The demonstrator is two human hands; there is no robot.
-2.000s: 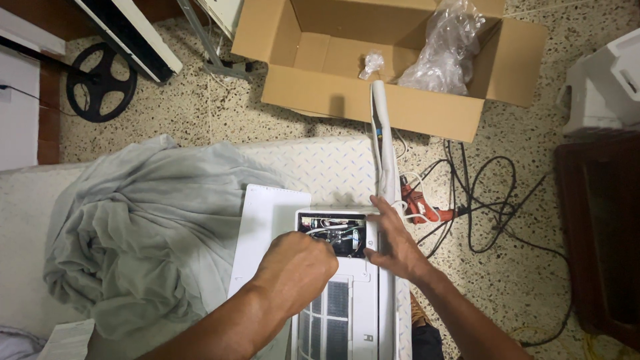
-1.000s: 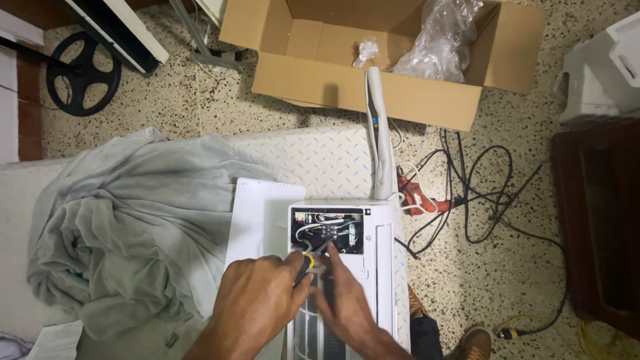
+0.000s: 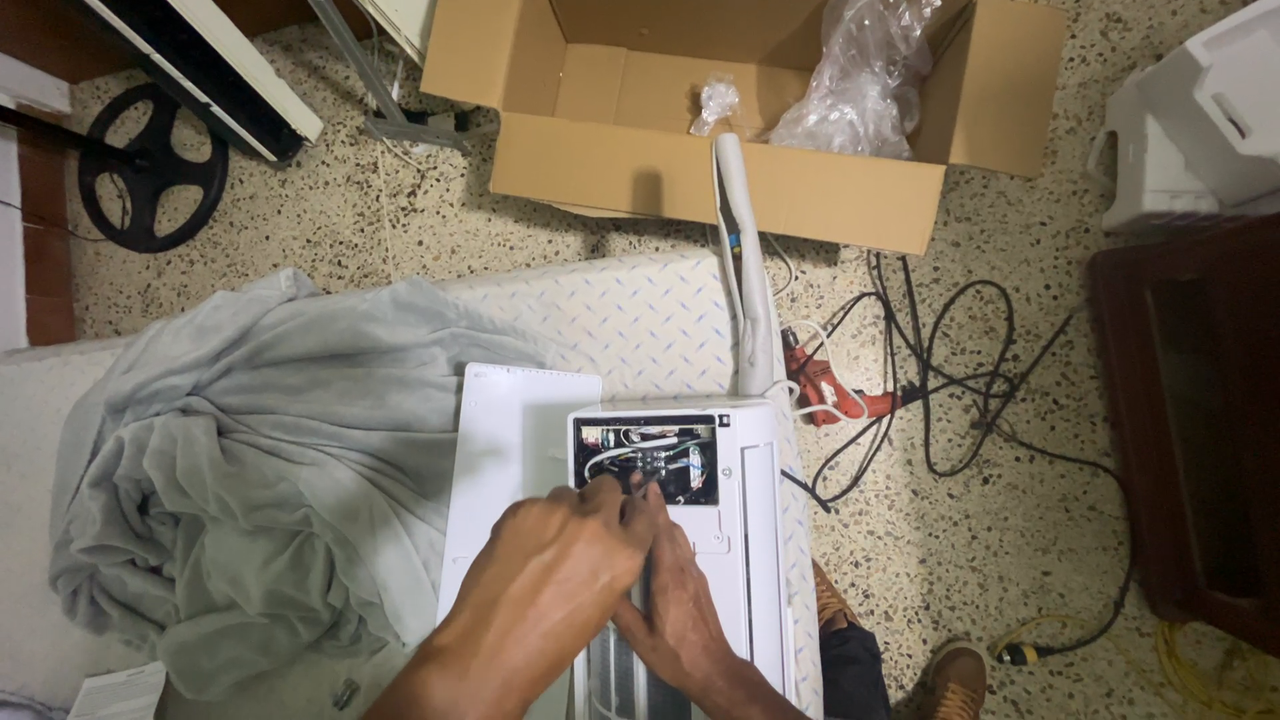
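A white air conditioner indoor unit [image 3: 735, 500] lies on a patterned mattress [image 3: 640, 330], its wiring compartment [image 3: 650, 455] uncovered, with wires and a terminal block inside. My left hand [image 3: 565, 550] is closed at the lower edge of this compartment, on a small dark tool mostly hidden by the fingers. Against it, my right hand [image 3: 680, 600] has its fingertips at the same spot; whether they grip the tool too is unclear. A white panel [image 3: 530, 410] lies under the unit's left side. From the unit's top end a grey insulated pipe [image 3: 740, 250] runs toward the box.
A cardboard box [image 3: 840, 195] holding clear plastic stands on the speckled floor. Right of the mattress lie a red power drill [image 3: 830, 385] and looped black cables [image 3: 935, 400]. A grey blanket [image 3: 250, 450] covers the mattress's left part. A dark cabinet [image 3: 1180, 420] stands far right.
Two seconds ago my right hand was at the unit's right side by the compartment; it is now beside my left hand below the opening. A yellow-marked tool showed between the hands one second ago.
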